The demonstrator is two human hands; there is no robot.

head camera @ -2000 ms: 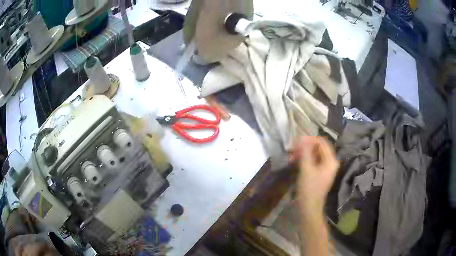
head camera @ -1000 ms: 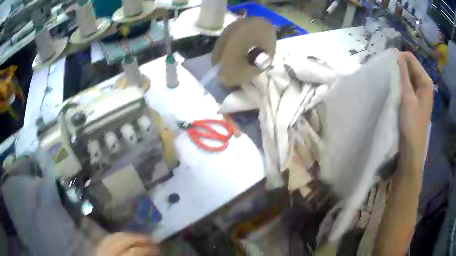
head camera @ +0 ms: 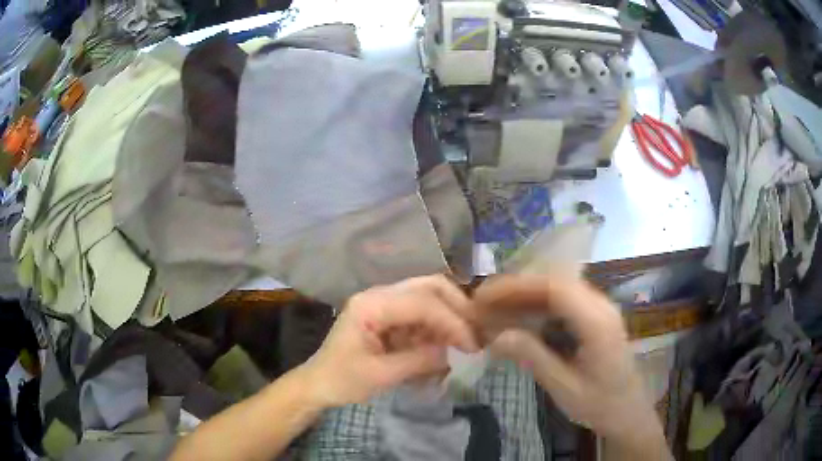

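Observation:
My left hand (head camera: 392, 338) is at the table's front edge, fingers curled on the top of a small grey cloth (head camera: 422, 419) that hangs over my lap. My right hand (head camera: 563, 338) is blurred beside it, fingertips close to the left ones; its grip is unclear. A blurred pale piece (head camera: 563, 248) shows just above the right hand. A large grey panel (head camera: 329, 135) lies on taupe-grey cloth (head camera: 360, 252) left of the overlock machine (head camera: 532, 81). The machine's needle area is hard to make out.
Pale green pieces (head camera: 86, 207) are stacked at the left. Red-handled scissors (head camera: 662, 144) lie right of the machine, near a dark round knob (head camera: 588, 211). Pale strips (head camera: 762, 198) hang at the far right. Dark and grey cloth (head camera: 117, 387) lies below the table at left.
The view has swung left, so the machine now sits right of centre. My right hand has come from the right-hand cloths to beside my left hand. The grey piece it carried is now over the left-hand cloth.

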